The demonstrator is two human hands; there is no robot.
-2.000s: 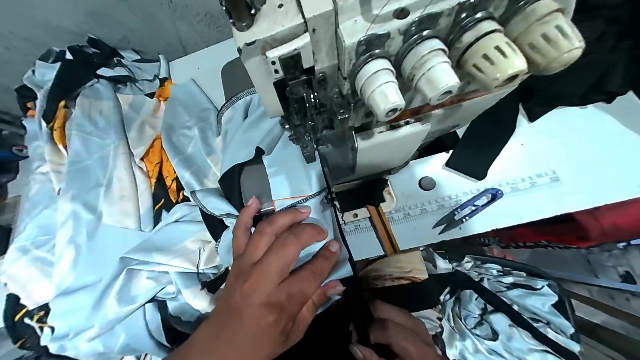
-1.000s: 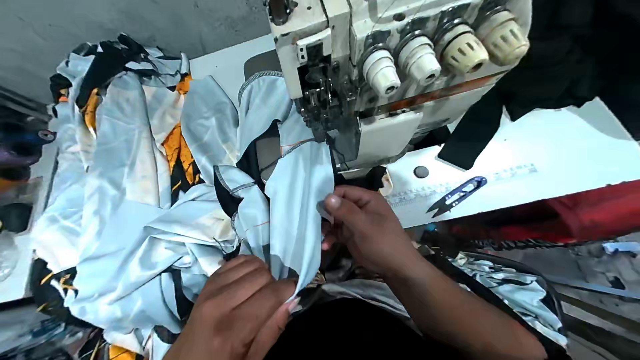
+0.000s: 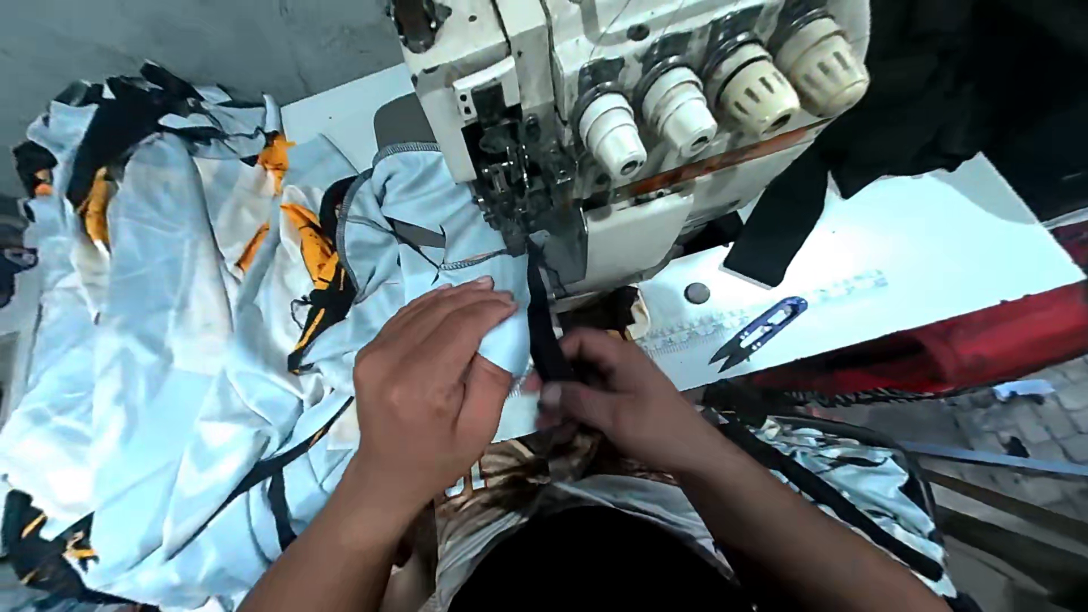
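An overlock sewing machine (image 3: 629,212) with a row of white tension dials stands at the top centre. Light blue fabric (image 3: 425,191) lies at its presser foot, with a stitched seam across it. My left hand (image 3: 433,374) rests flat on this fabric, fingers together, just below the foot. A narrow black fabric strip (image 3: 541,319) runs from the foot down along the fabric's right edge. My right hand (image 3: 608,391) pinches the strip's lower part between thumb and fingers. The needle area is partly hidden by the machine's parts.
Piled light blue, black and orange garments (image 3: 161,340) cover the left side. Blue thread snips (image 3: 759,334) lie on the white table (image 3: 918,246) at right, near a printed ruler and a round grey disc (image 3: 697,293). Black cloth (image 3: 782,221) hangs over the table's back; red cloth (image 3: 952,348) is along its edge.
My left hand has moved up onto the fabric near the foot. My right hand, previously at the light blue fabric's edge, now holds the black strip lower down.
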